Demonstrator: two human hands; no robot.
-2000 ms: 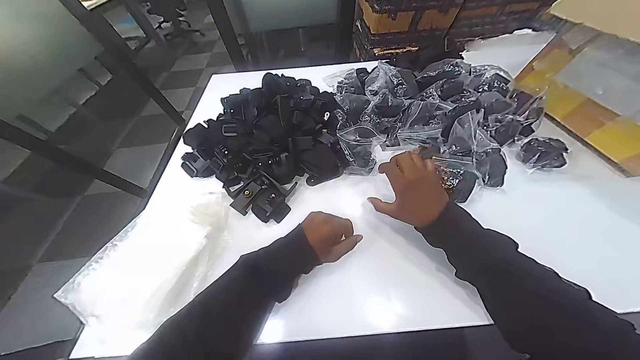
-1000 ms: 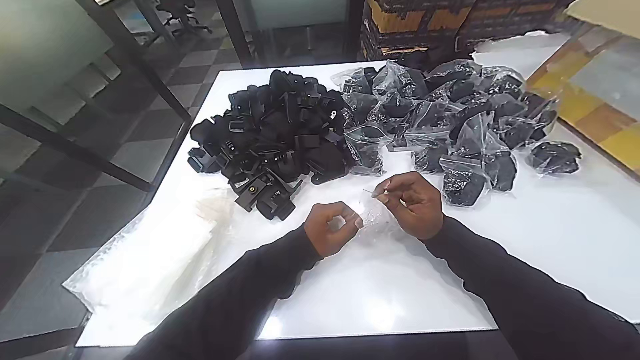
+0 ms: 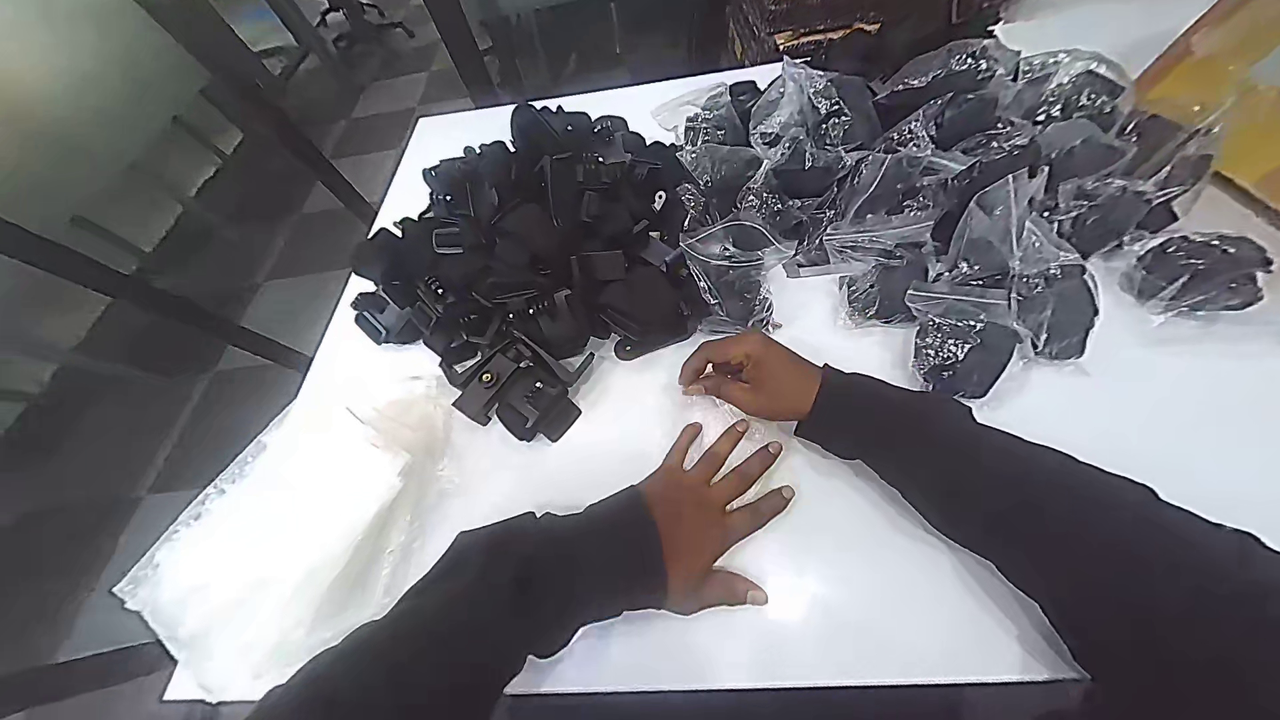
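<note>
My left hand [image 3: 715,515] lies palm down with spread fingers on a clear plastic bag [image 3: 735,430] on the white table. Just beyond it, my right hand [image 3: 750,375] pinches the bag's far edge between thumb and fingertips. A heap of black plastic mounts or holders [image 3: 530,250] sits beyond my hands to the left, one bearing a small brass-coloured screw. Clear zip bags with black items inside [image 3: 965,340] are piled beyond my hands to the right. What the bag under my left hand holds, if anything, cannot be told.
A stack of clear plastic bags [image 3: 300,530] lies at the table's left side. The white table [image 3: 880,620] ends close in front of me. Dark boxes [image 3: 820,25] stand behind the far edge, and a yellow and brown surface [image 3: 1210,110] is at the far right.
My left hand has gone from curled fingers to spread flat on the bag. My right hand was apart from the left two seconds ago, near the filled bags; it now pinches the clear bag.
</note>
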